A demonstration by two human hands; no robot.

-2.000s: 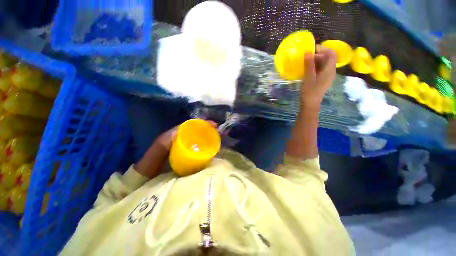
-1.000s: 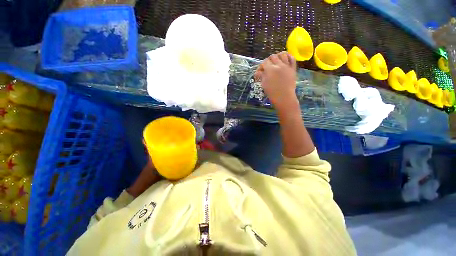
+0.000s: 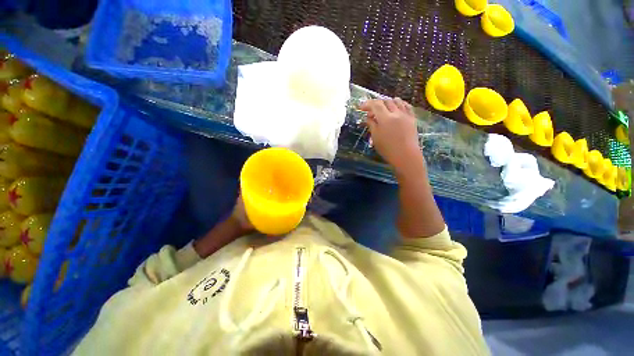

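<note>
A stack of nested yellow shells [image 3: 277, 191] is upright in front of my chest, open end up. My left hand [image 3: 242, 211] holds it from the left and is mostly hidden behind it. My right hand [image 3: 393, 128] is over the conveyor's side ledge [image 3: 445, 142], palm down, with bent fingers near the white cloth [image 3: 261, 104]. No shell shows in it; its fingertips are too small to read clearly. A white rounded bowl [image 3: 316, 62] sits on the cloth. Single yellow shells [image 3: 484, 106] lie in a row on the dark mesh belt [image 3: 396, 49].
A shallow blue tray [image 3: 160, 73] with whitish residue is at the upper left. A blue lattice crate [image 3: 115, 181] with star-printed yellow shell stacks [image 3: 31, 195] is at the left. A crumpled white tissue [image 3: 518, 177] lies on the ledge at right. White waste [image 3: 569, 271] shows below it.
My right hand set a shell at the near end of the belt row, released it, and moved left along the ledge towards the white cloth. My left hand still holds the stack.
</note>
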